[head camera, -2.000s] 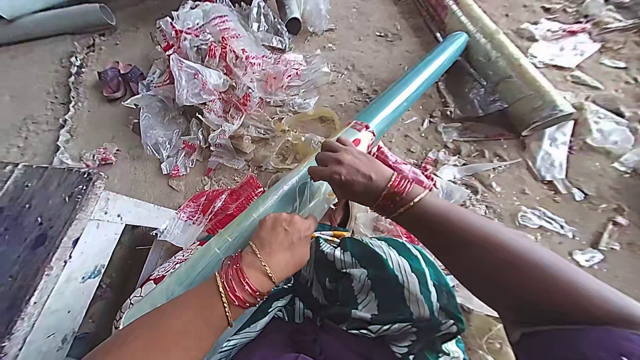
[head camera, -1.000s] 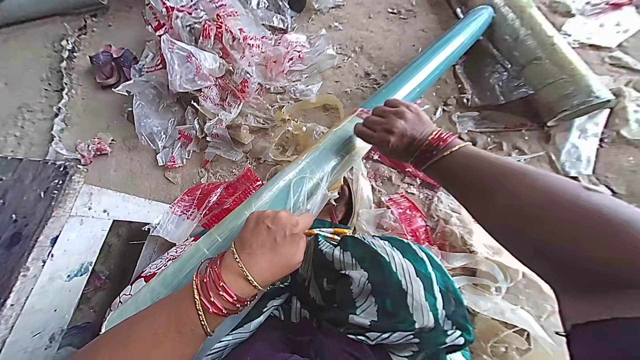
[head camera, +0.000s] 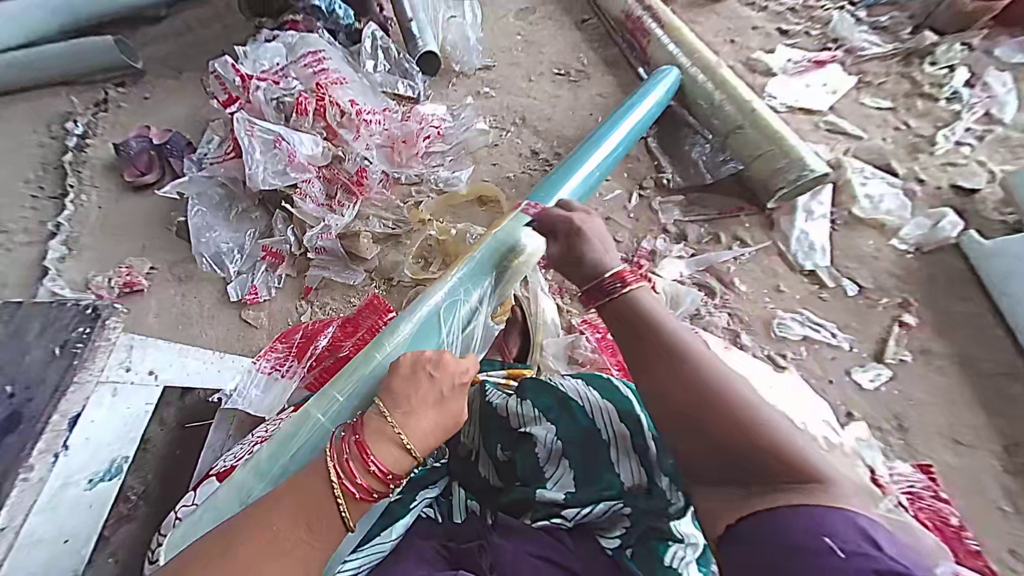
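Note:
A long pale blue-green tube or roll (head camera: 612, 144) slants across my lap, its far end pointing up and right. Clear plastic film (head camera: 460, 308) covers its nearer part, and the far part is bare and glossy. My left hand (head camera: 428, 392) is closed on the film at the tube's near side, pulling creases into it. Farther up, my right hand (head camera: 574, 240) grips the film's edge beside a red-printed bit, against the tube. A bunched strip of film hangs between my hands. Patterned green and white cloth (head camera: 560, 456) lies over my lap under the tube.
Crumpled clear film with red print (head camera: 320, 152) is heaped beyond the tube. Another wrapped roll (head camera: 712, 96) lies at the upper right, with plastic scraps around it. Grey pipes (head camera: 72, 64) lie at the upper left. A white frame (head camera: 72, 472) and dark board (head camera: 40, 376) stand at the left.
My right hand has moved up along the tube, away from my left hand, since the earliest frame. The film between my hands now shows stretched creases.

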